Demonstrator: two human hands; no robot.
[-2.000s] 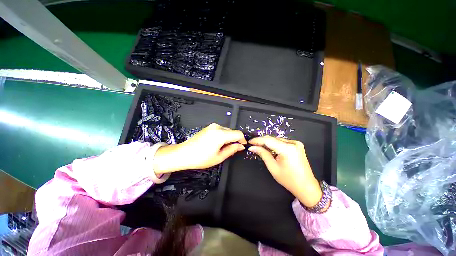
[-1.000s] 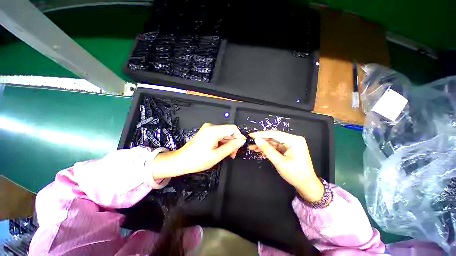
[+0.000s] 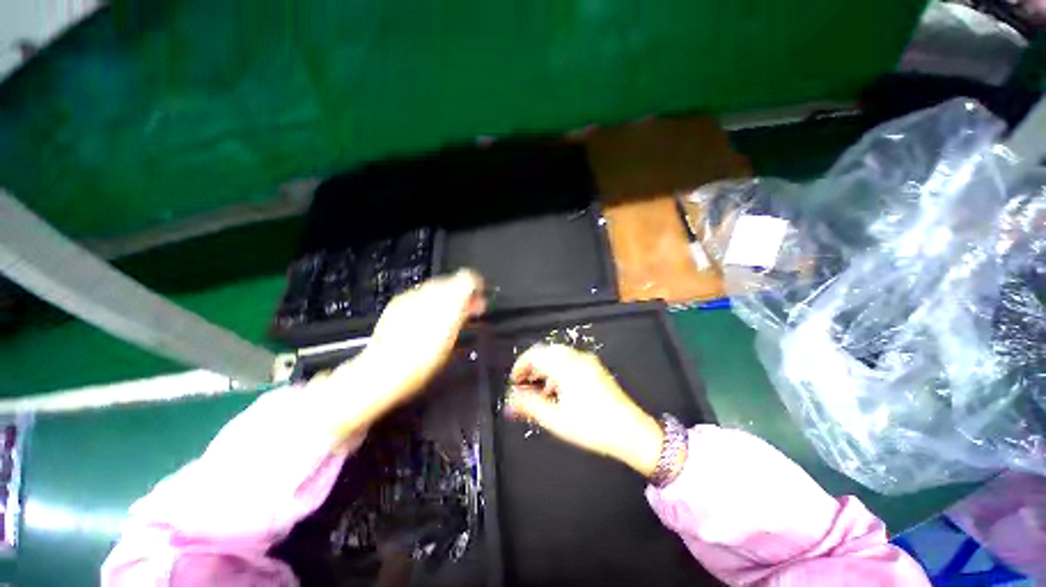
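My left hand (image 3: 424, 327) is raised over the near edge of the far tray (image 3: 533, 258); it is blurred, and whether its fingertips hold a part cannot be told. My right hand (image 3: 574, 401) is over the right compartment of the near tray (image 3: 596, 522), fingers curled with thumb and fingertips close; no held part can be made out. Loose black plastic parts (image 3: 401, 505) lie heaped in the left compartment, partly hidden by my left arm. Tiny silvery metal parts (image 3: 579, 335) lie scattered beyond my right hand. Black parts in rows (image 3: 361, 269) fill the far tray's left side.
A brown board (image 3: 648, 247) lies right of the far tray, with a dark pen (image 3: 692, 229) on it. A large crumpled clear bag (image 3: 849, 310) with a white label is on the right. A pale metal bar (image 3: 126, 292) crosses the left side.
My hands have parted. My left hand has moved forward to the far tray; my right hand stays over the near tray's right compartment. The view has shifted, showing more of the background.
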